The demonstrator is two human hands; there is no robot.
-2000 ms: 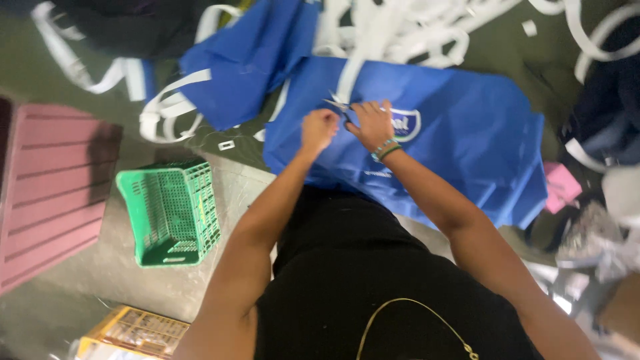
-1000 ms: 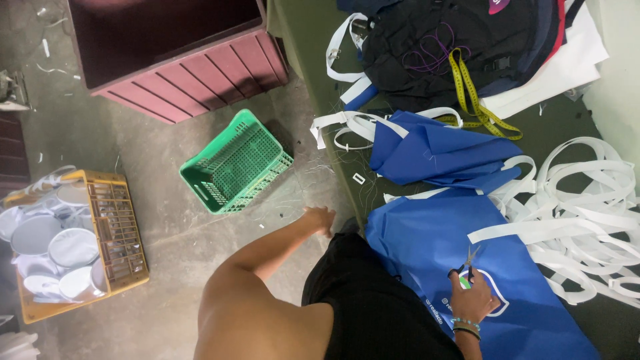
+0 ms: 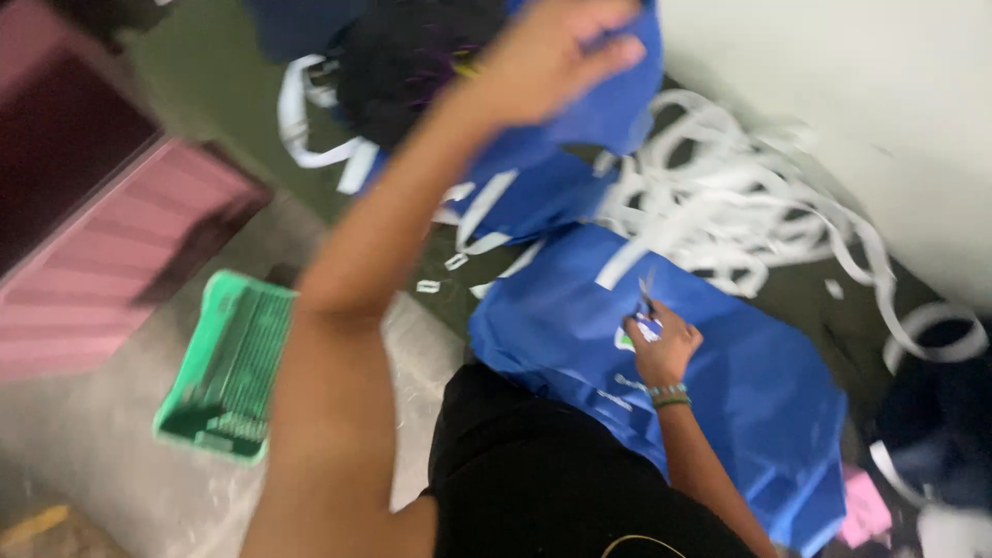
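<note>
My left hand (image 3: 570, 58), motion-blurred, is stretched out at the top, over or against raised blue fabric (image 3: 612, 105); whether it grips the fabric cannot be told. Small scissors (image 3: 645, 293) with their blades pointing up are in my right hand (image 3: 665, 341), above the printed emblem of a large blue fabric piece (image 3: 744, 395). A white strap end (image 3: 624, 260) lies on that piece, left of the blades. Beyond it is a tangled heap of white webbing (image 3: 721, 205). Another blue piece with white straps (image 3: 535, 194) sits between the raised fabric and the large one.
A green plastic crate (image 3: 221, 372) stands on the concrete floor at left, near a big pink bin (image 3: 116, 263). A dark bag (image 3: 380, 77) rests on the green table surface (image 3: 225, 101). Dark fabric (image 3: 945, 418) and a pink item (image 3: 864, 504) are at right; a pale wall (image 3: 852, 85) rises behind.
My left hand, low beside my body a second ago, is now far forward at the blue fabric. Blue fabric now covers part of the dark bag's area. The scissors stay in my right hand. The view has swung.
</note>
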